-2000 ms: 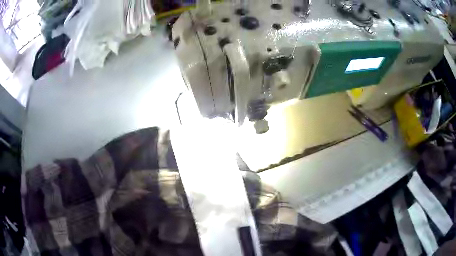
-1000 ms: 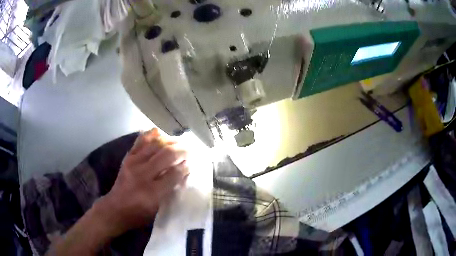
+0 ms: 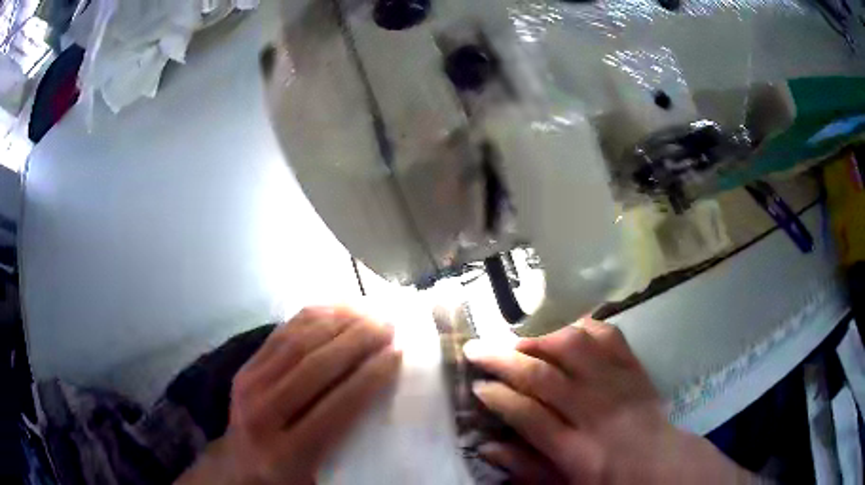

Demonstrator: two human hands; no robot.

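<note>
The white band [image 3: 403,426] runs from the bottom of the picture up to the glare under the sewing machine head [image 3: 427,142]. Dark plaid cloth [image 3: 104,426] lies at the left and shows between my hands. My left hand [image 3: 308,388] presses on the band's left edge, fingers bent. My right hand [image 3: 574,398] holds down the plaid cloth right of the band, fingertips close to the presser area. The needle and foot are washed out by glare. The label is not visible.
Purple thread snips [image 3: 784,218] lie at right on the table, beside a yellow box [image 3: 846,213]. A white cloth heap [image 3: 138,47] is at far left. White strips [image 3: 835,417] hang at lower right. A pale ruler scale [image 3: 759,350] follows the front edge.
My left hand came in first, and now my right hand is in view too, on the cloth. The view has moved closer to the machine head. The label is no longer visible.
</note>
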